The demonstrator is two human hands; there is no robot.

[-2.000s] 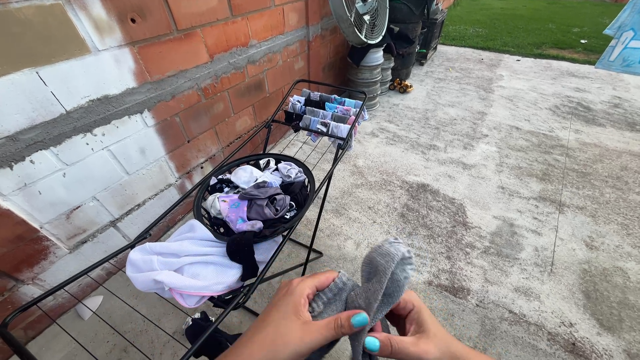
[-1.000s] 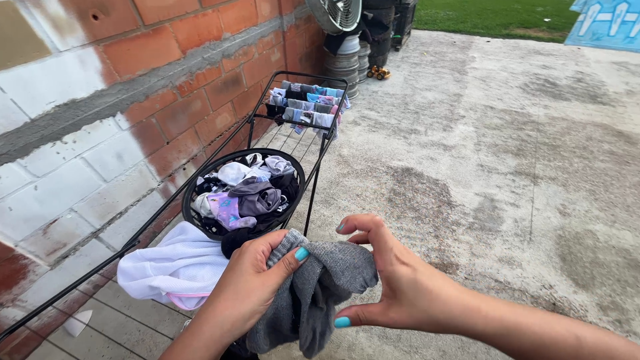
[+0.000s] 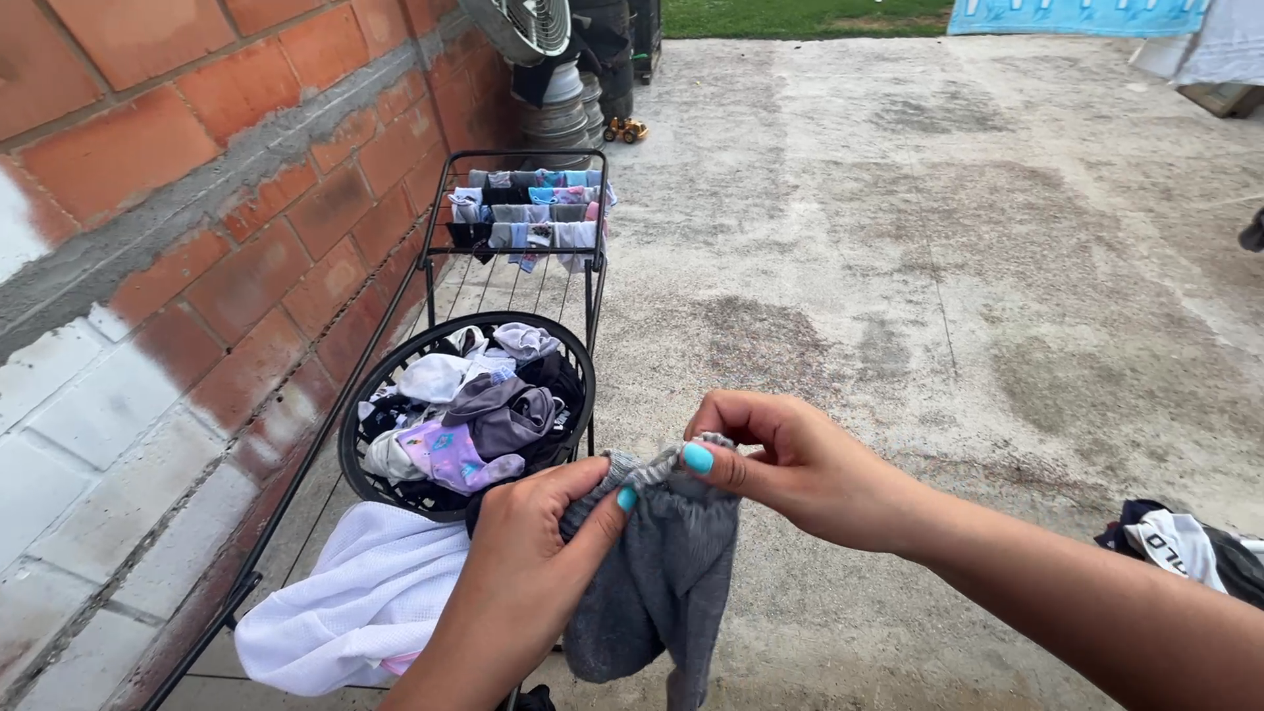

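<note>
A grey knit sock (image 3: 652, 573) hangs from both hands, its ribbed cuff bunched between them. My left hand (image 3: 553, 543) pinches the cuff's left end between thumb and fingers. At the cuff's right end, the thumb and fingers of my right hand (image 3: 780, 474) are closed on the fabric. Beyond my left hand, a round black plastic laundry basket (image 3: 354, 464) full of socks and small clothes rests on a black metal drying rack (image 3: 595, 296). White mesh fabric (image 3: 355, 602) lies over the rack in front of the basket. Rows of small socks (image 3: 538, 212) hang at the rack's far end.
A brick wall (image 3: 267, 227) runs along the rack's left side. Past the rack stand a metal fan (image 3: 528, 25), stacked wheel rims (image 3: 558, 114) and a toy vehicle (image 3: 624, 129). Dark and white clothing (image 3: 1180, 548) lies at the right on the concrete floor (image 3: 839, 296).
My right hand has moved in against the sock's cuff, close to my left hand. The sock, spread sideways between the hands a second ago, now hangs down from its cuff. The view has shifted somewhat.
</note>
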